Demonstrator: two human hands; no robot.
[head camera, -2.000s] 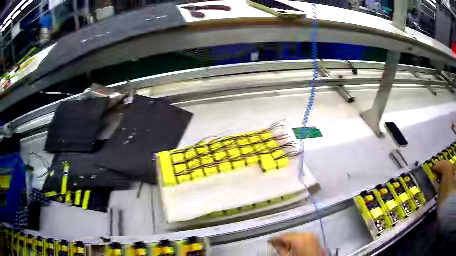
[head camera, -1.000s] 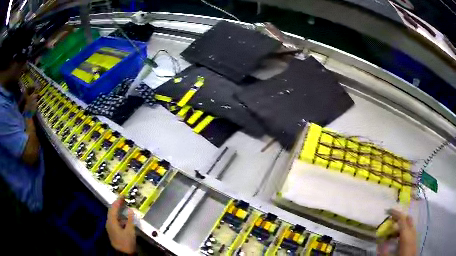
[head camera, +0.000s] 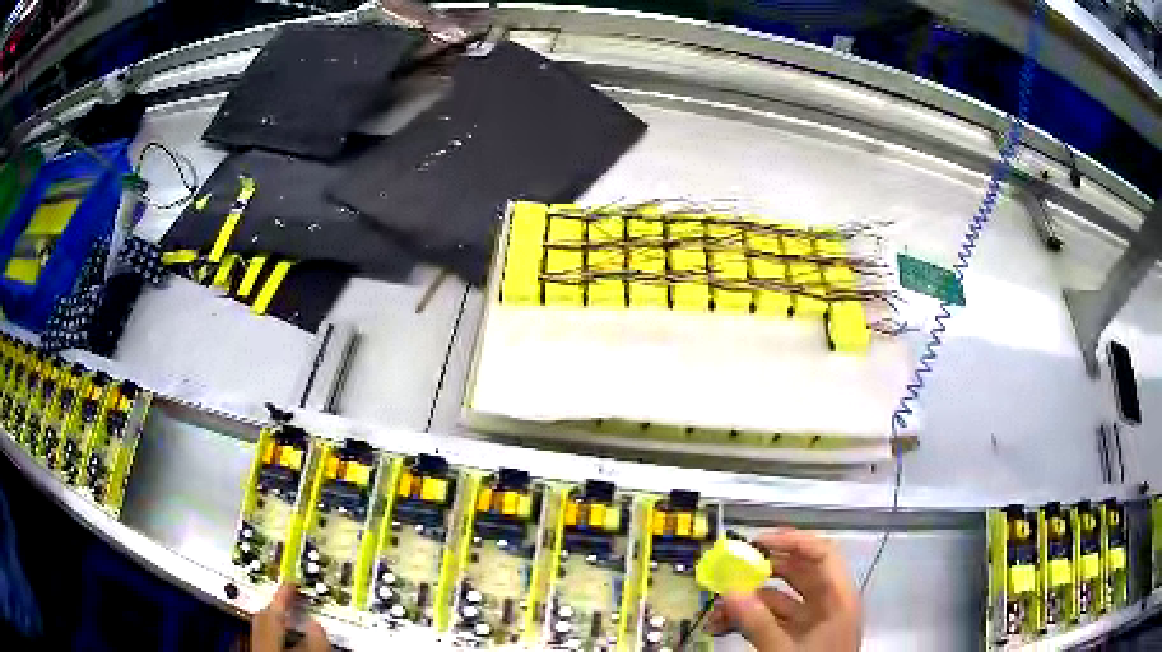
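My right hand holds a yellow taped transformer between thumb and fingers, above the right end of a row of power supply boards. A dark lead trails below it. My left hand is at the near rail by the left end of this row, cut off by the lower edge; whether it grips anything cannot be told. Rows of yellow transformers with dark leads lie on a white foam sheet behind the boards. One transformer sits apart at the front right of the rows.
Black foam sheets with yellow strips lie back left, beside a blue bin. More boards sit in the track at left and right. A blue coiled cord hangs near a green board. A black flat rectangle lies right.
The view has swung back right since a second ago. My right hand with the transformer has moved from beside the foam sheet to over the boards. The boards now stand farther left along the rail.
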